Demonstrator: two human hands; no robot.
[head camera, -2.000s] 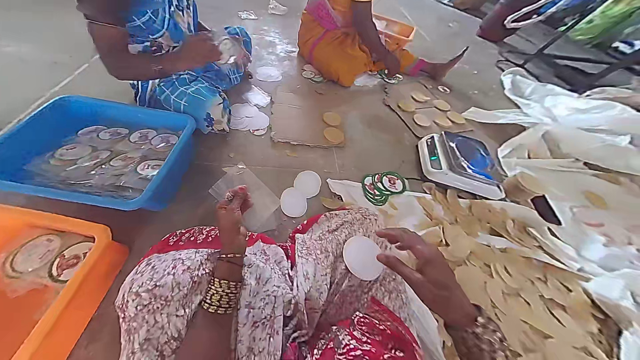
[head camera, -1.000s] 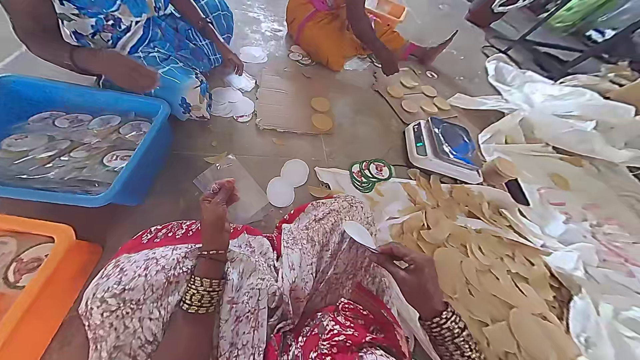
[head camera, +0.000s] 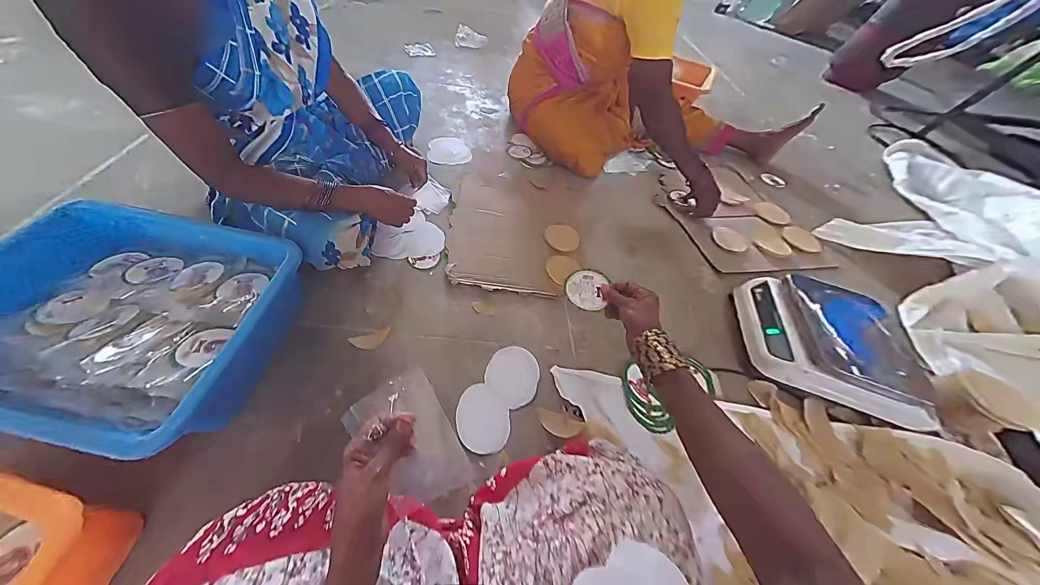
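Observation:
Between the fingers of my right hand [head camera: 635,313] is a round printed label [head camera: 587,290] with a green rim, held over the floor by the corner of a cardboard sheet [head camera: 500,236]. More green-rimmed labels [head camera: 647,398] lie partly hidden under my right forearm. My left hand [head camera: 378,447] is closed on a clear plastic bag [head camera: 414,439] above my lap. White paper discs [head camera: 512,377] overlap on the floor right of the bag. Further white discs [head camera: 634,565] rest on my lap. Two tan discs [head camera: 561,238] sit at the cardboard's right edge.
A blue tub [head camera: 276,305] of bagged discs stands left, an orange crate [head camera: 106,536] below it. At right are a digital scale [head camera: 837,349] and a heap of tan discs [head camera: 861,487] on white sheeting. Two people sit opposite; one person's hands [head camera: 390,203] hold something white.
My right hand has moved forward from over my lap and now holds a green-rimmed label; earlier it held a white disc. The left hand still holds the bag.

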